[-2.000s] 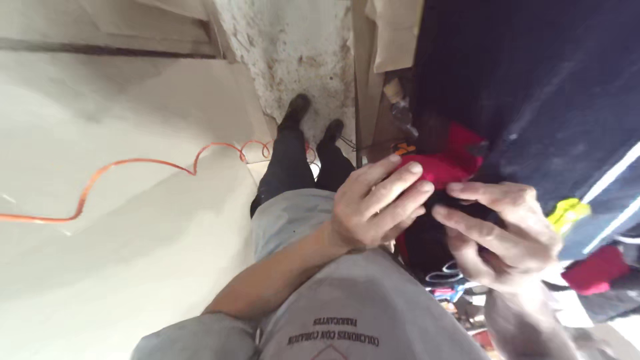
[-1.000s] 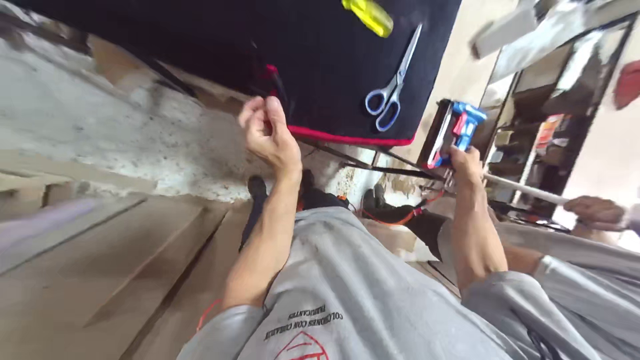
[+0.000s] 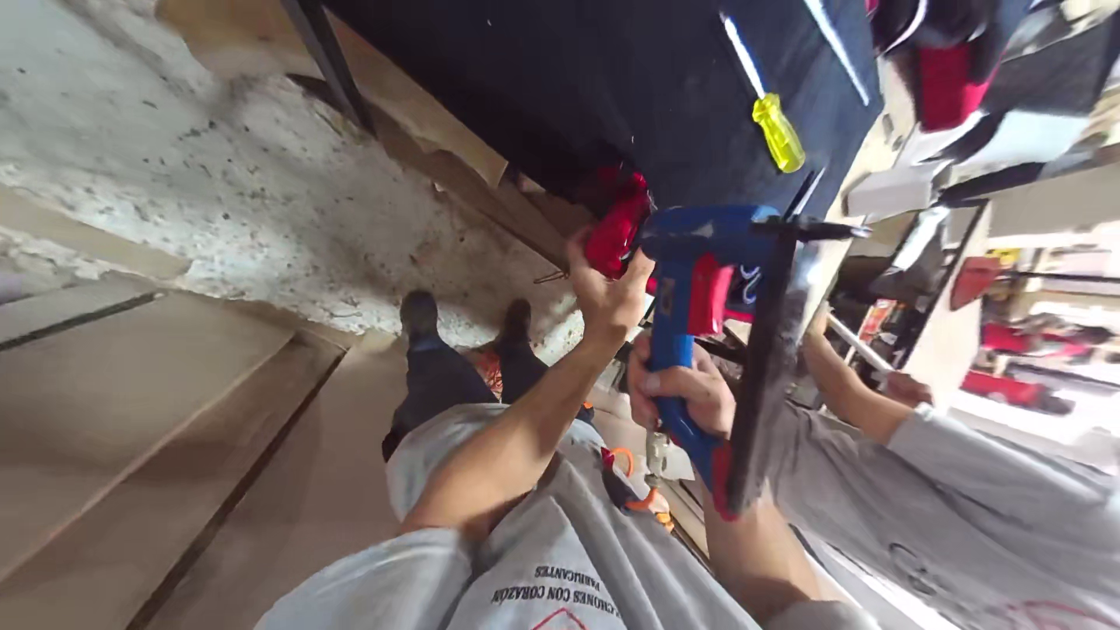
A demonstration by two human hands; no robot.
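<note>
My right hand grips a blue pneumatic stapler by its handle; it has a red trigger part and a long black magazine, and an air fitting with an orange hose hangs below. My left hand holds red fabric at the edge of a dark-covered panel, just left of the stapler's blue head. On the dark cover lies a screwdriver with a yellow handle. Scissors, partly hidden behind the stapler, show a blade near its top and a handle loop.
A co-worker in a grey shirt stands close on the right, arms near a pale rod. A dark metal leg stands at the upper left. Wooden boards lie at the lower left. Red and black fabric pieces are at the upper right.
The stapler, in my right hand off the panel's right side a second ago, is now beside my left hand. Two seconds ago both hands were at the red fabric. The view has turned strongly.
</note>
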